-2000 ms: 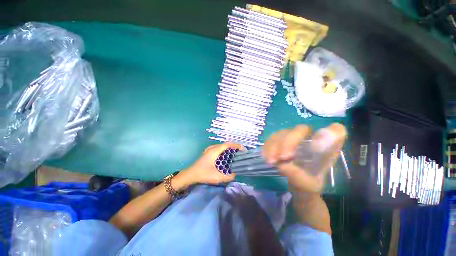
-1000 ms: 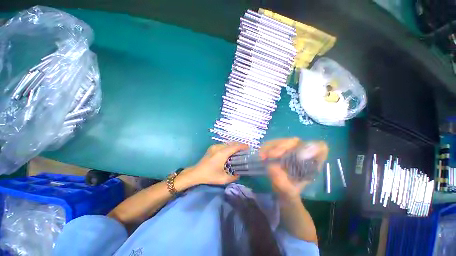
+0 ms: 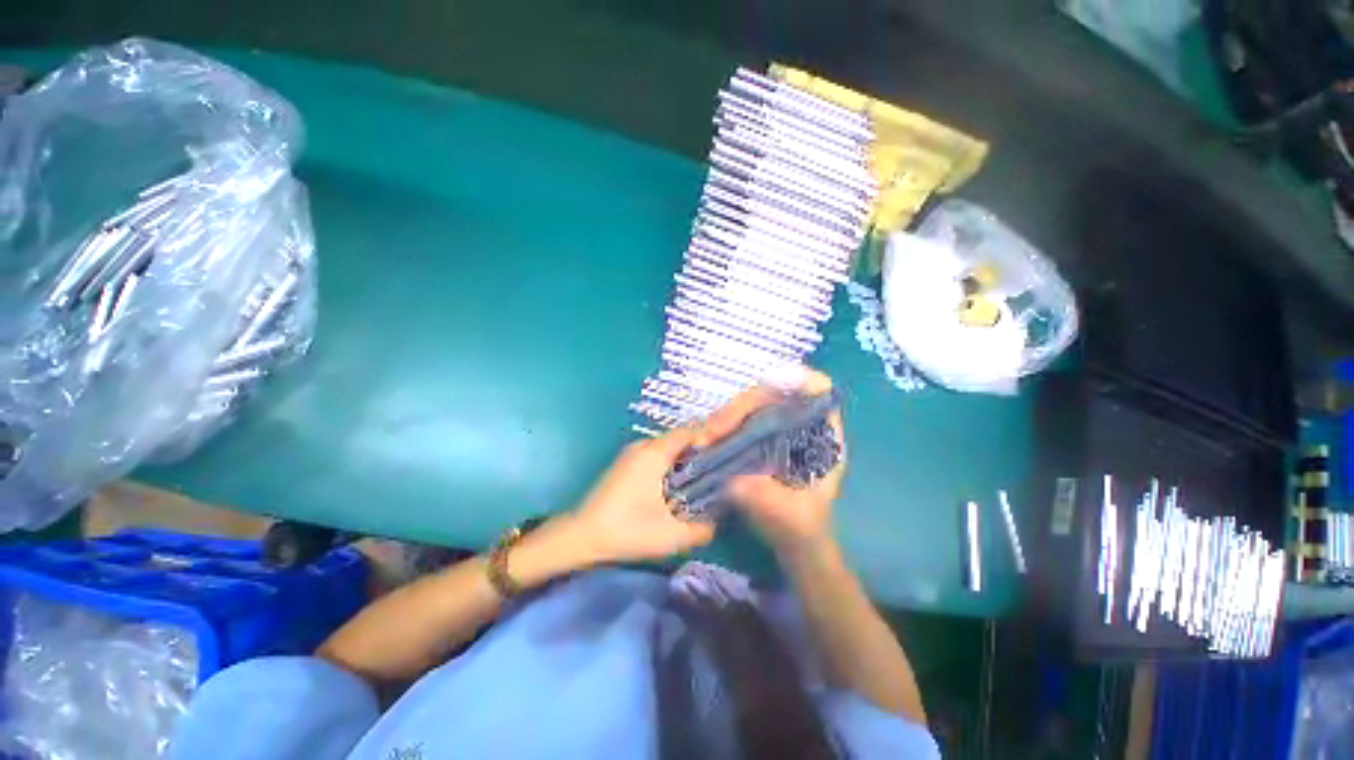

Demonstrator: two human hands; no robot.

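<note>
A bundle of metal tubes [image 3: 754, 449] is held between both hands near my body, below the near end of the row. My left hand [image 3: 639, 502] is closed around its left end. My right hand [image 3: 795, 498] grips its right end, where open tube ends show, slightly blurred. The row of tubes [image 3: 772, 238] lies side by side on the green bench top [image 3: 475, 253]. Two set-aside tubes [image 3: 973, 546] lie apart to the right of my hands.
A large clear bag of tubes [image 3: 164, 282] is at the left. A small clear bag with yellow pieces [image 3: 980, 305], small clear pieces [image 3: 887, 339] and a yellow sheet [image 3: 928, 149] are right of the row. A black tray [image 3: 1188, 446] holds tubes. A blue crate [image 3: 267, 587] is lower left.
My right hand has moved left, closer to my left hand, and the bundle's right end has come in with it and tilts up. The view has shifted slightly.
</note>
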